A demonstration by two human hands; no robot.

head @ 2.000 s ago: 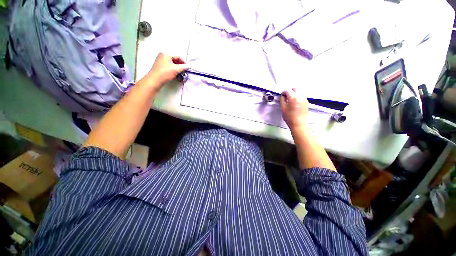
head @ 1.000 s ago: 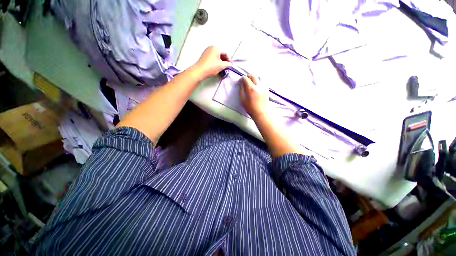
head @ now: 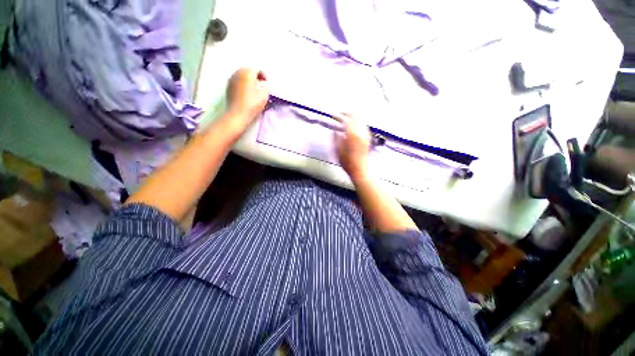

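A lilac garment panel (head: 299,132) lies along the near edge of the white table, with a long dark band (head: 425,145) along its far side. My left hand (head: 248,94) is at the left end of the band, fingers bent; whether it pinches the cloth is hidden. My right hand (head: 354,142) rests on the panel near its middle, fingertips at the band; its grip is unclear. One small round weight (head: 378,140) sits just right of my right hand, and another weight (head: 463,173) is at the band's right end.
An iron (head: 546,167) stands on a dark-rimmed rest (head: 531,126) at the right, with hose and cord beyond. A large lilac pile (head: 97,69) lies on the greenish surface at left. Loose lilac pieces (head: 418,75) lie on the far side. A dark round object (head: 217,29) is near the table's left edge.
The view has swung back and forth. My right hand went left to near my left hand, then back right towards the middle weight. The weight by my left hand is no longer visible.
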